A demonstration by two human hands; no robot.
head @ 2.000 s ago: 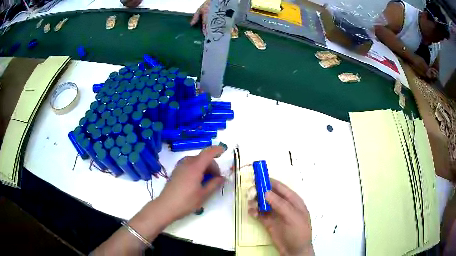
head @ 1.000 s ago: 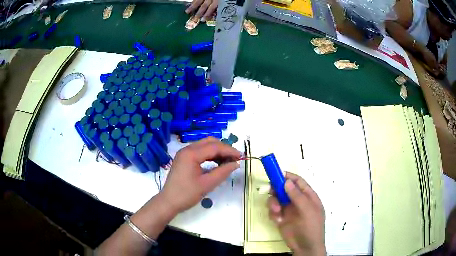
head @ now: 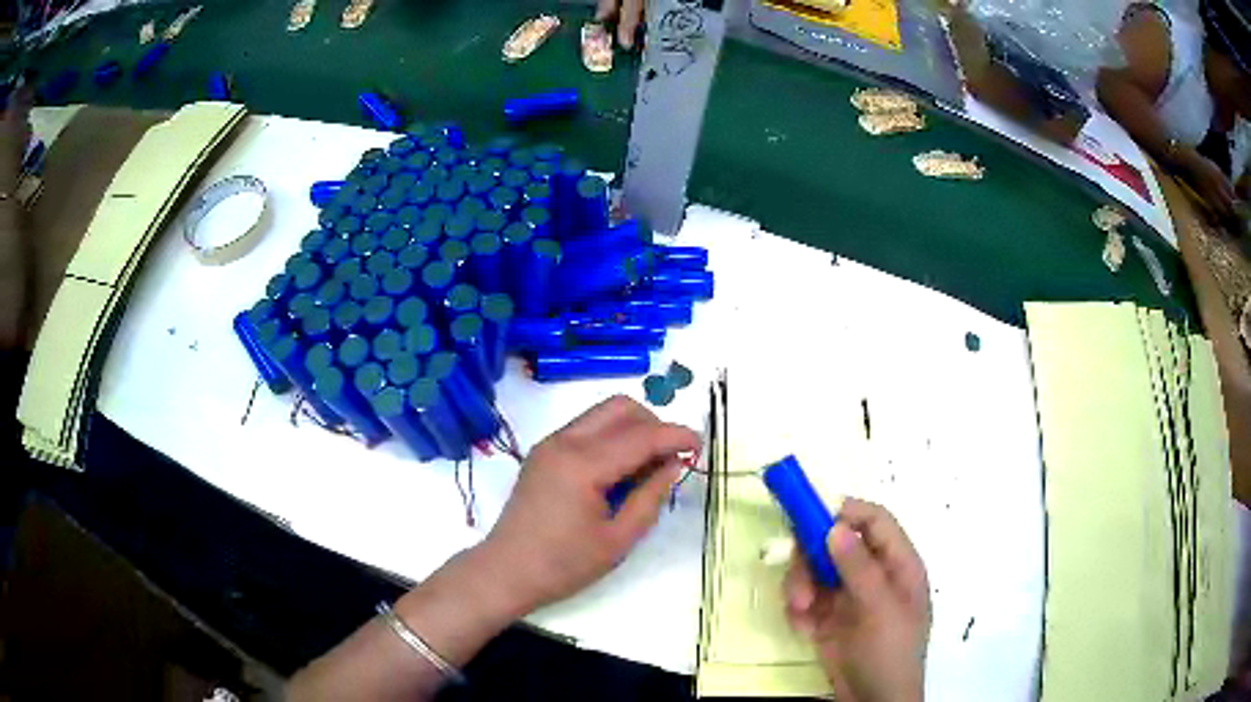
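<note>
My right hand [head: 867,597] holds a blue battery cell [head: 804,518] by its lower part, tilted, over the pale yellow adhesive sheet [head: 768,645]. My left hand [head: 583,501] pinches thin red and dark wire leads [head: 690,464] between thumb and fingertips; a wire runs from there to the cell's upper end. A bit of blue shows under my left fingers; what it is cannot be told. A large cluster of blue cells [head: 412,288] stands on the white covering, with several lying at its right side. Dark green discs [head: 670,383] lie beyond my left hand.
A tape ring [head: 227,220] and yellow sheets [head: 130,261] lie at left, more sheets [head: 1098,507] at right. A grey metal upright [head: 670,124] stands beyond the cells. The green belt [head: 796,178] carries tan assemblies. Other people's hands and arms show beyond.
The view has shifted, so the bench things sit further right. My left hand has gone from loosely curled fingers to pinching the leads. The held cell has turned from nearly upright to tilted.
</note>
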